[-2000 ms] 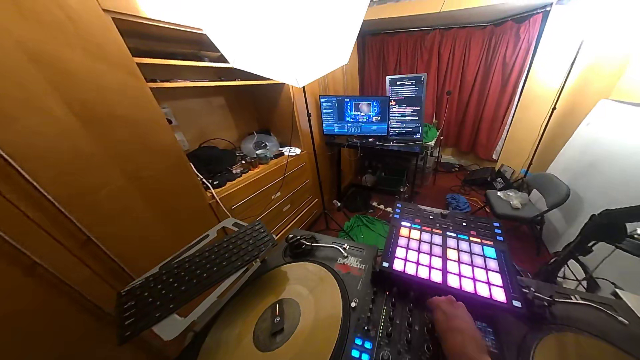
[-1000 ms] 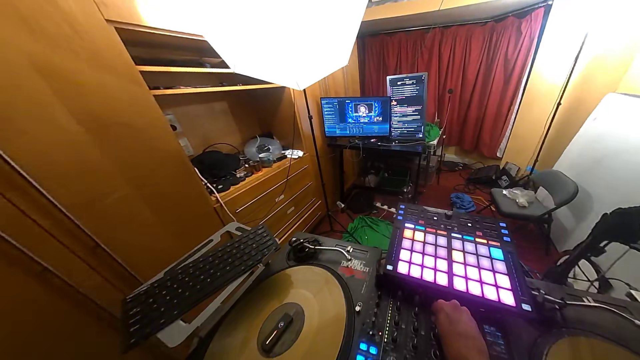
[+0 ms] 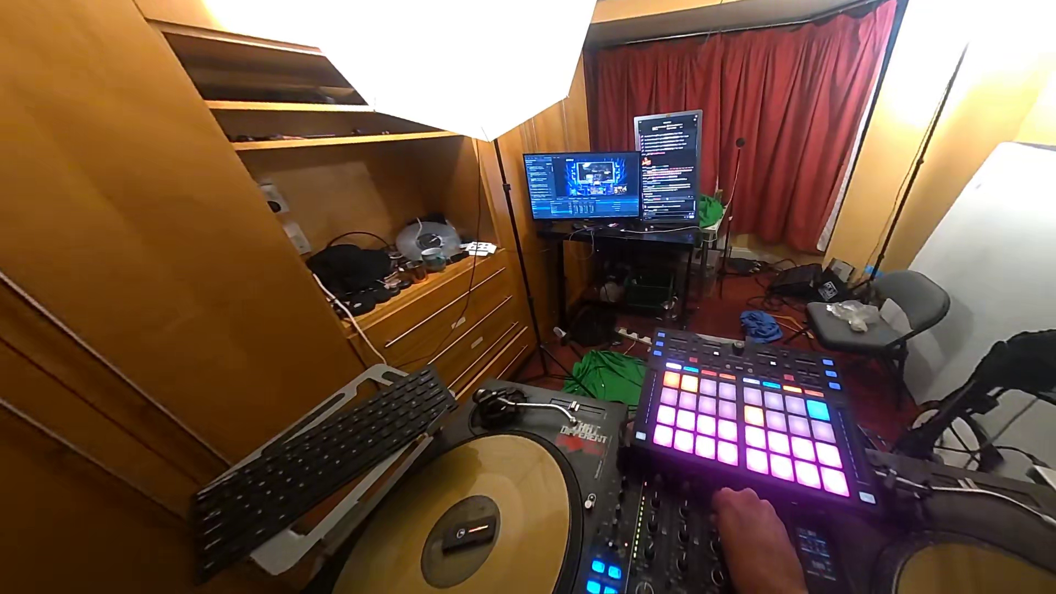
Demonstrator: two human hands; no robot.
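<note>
My right hand (image 3: 752, 536) comes in from the bottom edge and rests on the upper right of a black DJ mixer (image 3: 664, 528), its fingertips at the knobs; whether they pinch one is hidden. Just beyond it stands a pad controller (image 3: 747, 421) with pink, orange and blue lit pads. On the left, a turntable (image 3: 577, 462) carries a gold record (image 3: 511, 495) with a small black device (image 3: 469, 535) on its centre label. A black keyboard (image 3: 330, 462) lies tilted on a metal stand (image 3: 289, 553). Part of a second turntable (image 3: 973, 561) shows at bottom right. My left hand is out of view.
A softbox light on a stand (image 3: 511, 223) rises behind the turntable. Two monitors (image 3: 582, 186) are on a far desk (image 3: 631, 237). Green cloth (image 3: 609, 375) and cables lie on the floor. A folding chair (image 3: 866, 326) stands at right, a wooden cabinet (image 3: 445, 322) at left.
The small device on the gold record's label has turned with the record. My right hand stays over the mixer's upper right part.
</note>
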